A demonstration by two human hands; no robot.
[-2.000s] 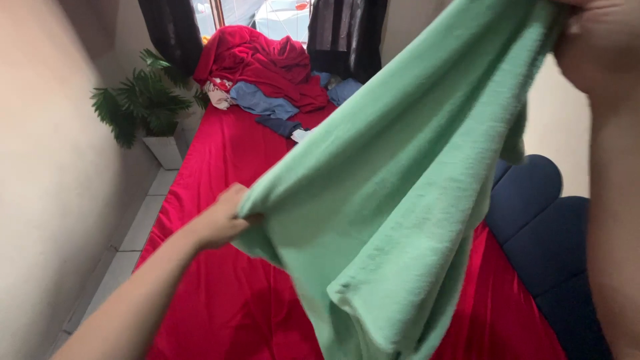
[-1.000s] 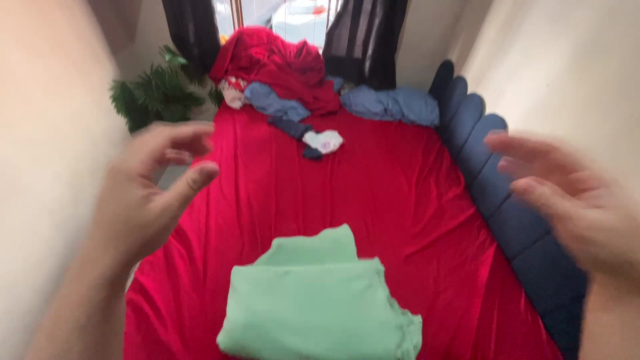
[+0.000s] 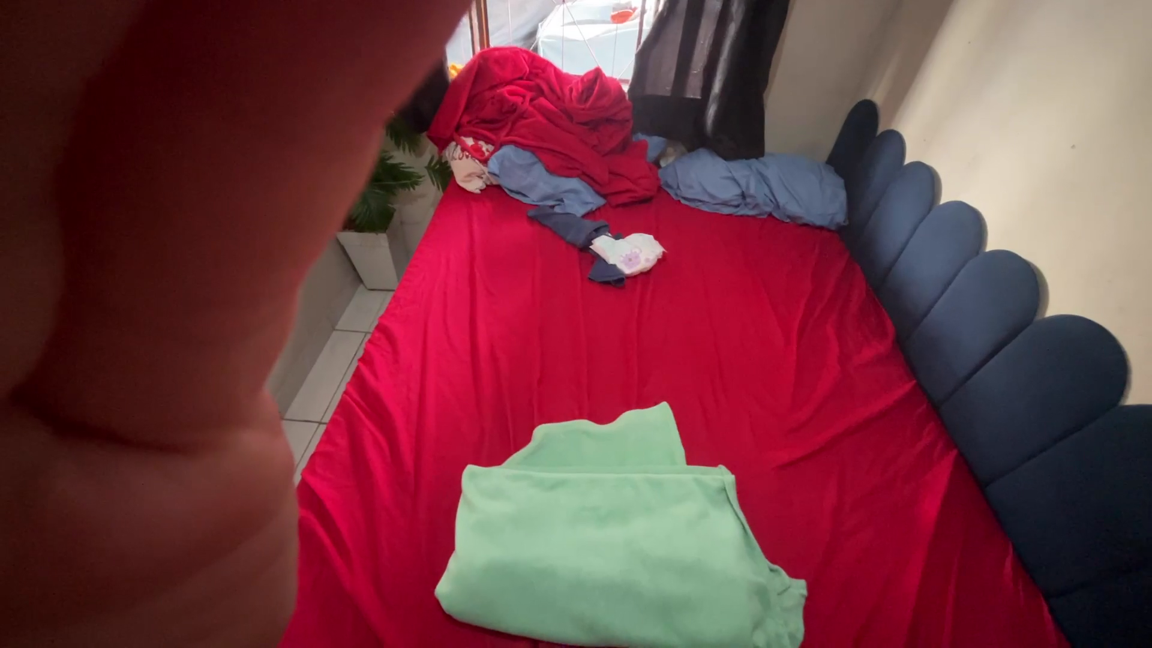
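Note:
A light green blanket (image 3: 603, 549) lies folded on the red bedsheet (image 3: 702, 333), near the bottom of the view. Its back layer sticks out past the upper fold, and the right edge is uneven. My left hand (image 3: 171, 297) fills the left side, dark, blurred and very close to the camera; its fingers cannot be made out, and it does not touch the blanket. My right hand is out of view.
At the bed's far end lie a heaped red blanket (image 3: 549, 117), blue cloth (image 3: 756, 184), a dark blue garment (image 3: 567, 229) and a white diaper (image 3: 634, 254). A padded blue headboard (image 3: 990, 306) borders the right. A potted plant (image 3: 369, 261) stands left, below the window.
Two seconds ago both hands held up the green blanket; one second ago it lay folded on the bed between my raised hands. Now my right hand has left the view and my left is nearer the camera.

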